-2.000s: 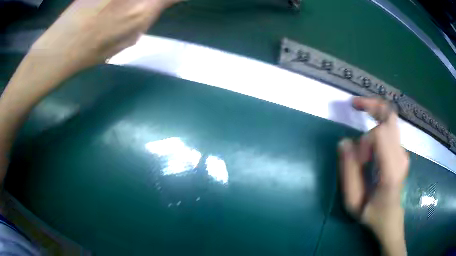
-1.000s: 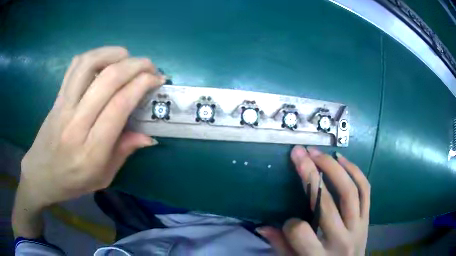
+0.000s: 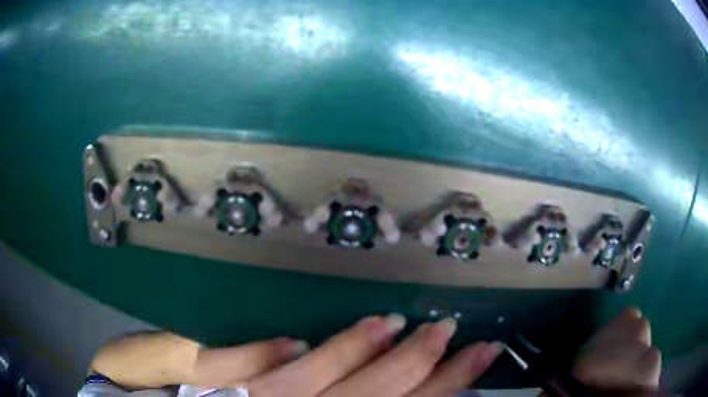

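Observation:
A silver-grey fixture bar (image 3: 310, 256) lies across the green surface, its row of small round green-and-black components (image 3: 353, 226) facing up. Pale lobes flank several seats. My left hand (image 3: 341, 364) is below the bar, cut off by the bottom edge, fingers extended and slightly apart, holding nothing visible. Tiny white dots (image 3: 444, 315) lie between its fingertips and the bar. My right hand (image 3: 621, 353) is at the lower right, partly dark and blurred, curled around tweezers (image 3: 515, 357) whose tips point towards my left fingertips. Neither hand touches the bar.
The glossy green bench surface (image 3: 233, 85) surrounds the bar and carries bright glare. A pale strip (image 3: 693, 19) shows at the top right corner. A grey area (image 3: 54, 302) lies beyond the bench edge at the lower left.
The bar appears larger, with all its seats uncovered. My left hand has let go of it and moved to below it, near the dots. My right hand has moved right, still with the tweezers.

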